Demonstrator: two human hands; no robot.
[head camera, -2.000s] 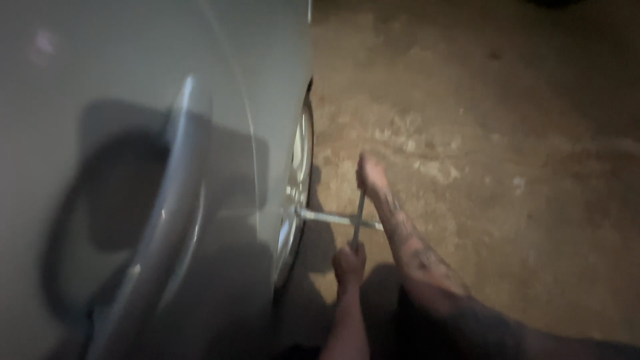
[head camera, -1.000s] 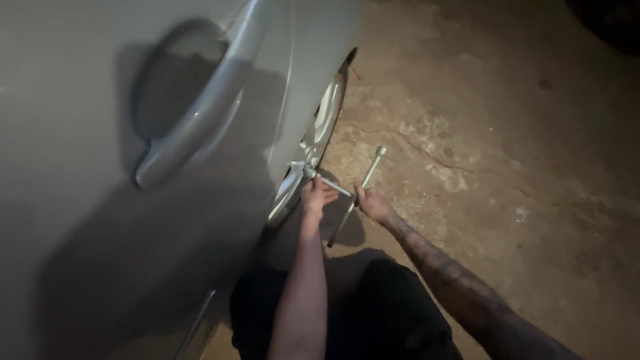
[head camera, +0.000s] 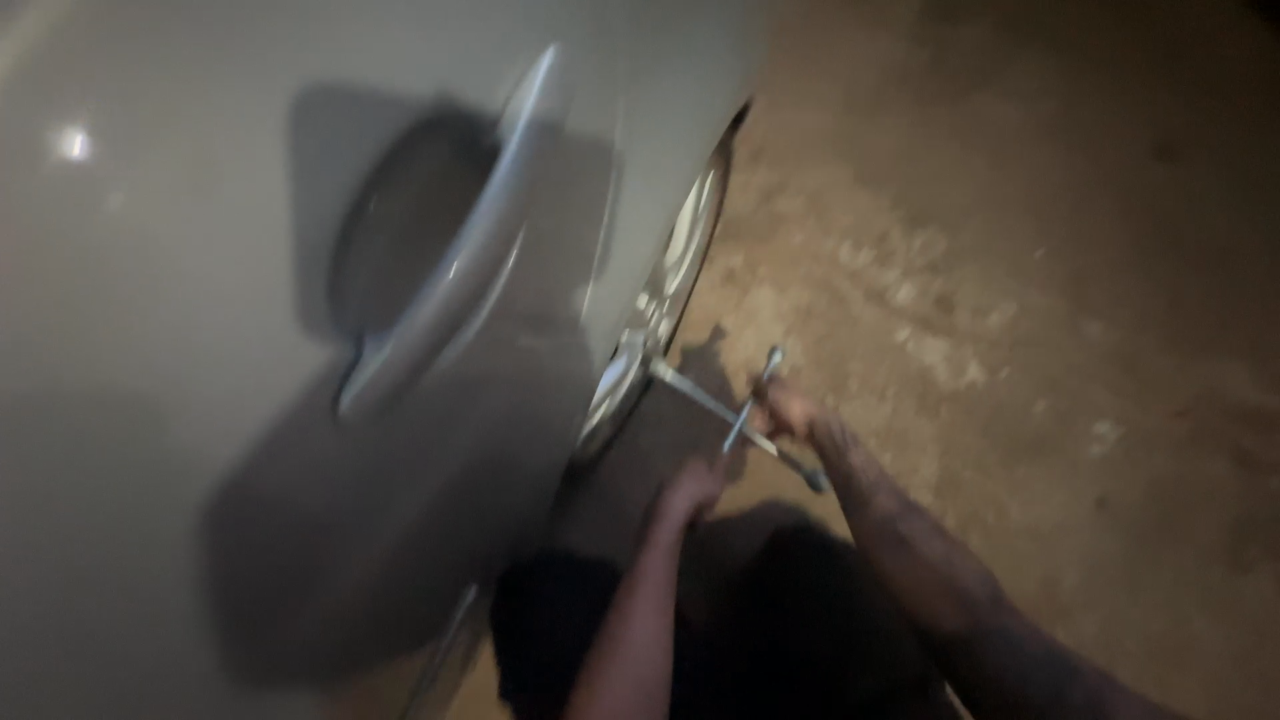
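A four-way lug wrench (head camera: 697, 396) reaches from the spoked wheel (head camera: 688, 232) of a grey car, one arm's end at the wheel's face. My left hand (head camera: 690, 492) is closed around the lower end of the cross arm. My right hand (head camera: 787, 408) grips the same arm near its upper end, whose socket sticks out past the fingers. The wrench's outer end points down and right, below my right hand. Blur hides the exact fit of the socket at the wheel.
The car's door panel (head camera: 120, 480) with its curved handle (head camera: 470, 235) fills the left side. Stained concrete floor (head camera: 1000, 400) lies to the right. My dark-clothed knees (head camera: 800, 610) are bent below the hands, and shadows fall across the door.
One second ago my left hand was beside the wheel at the wrench's inner end; it has moved back to the cross arm. The wrench has turned. The view has shifted.
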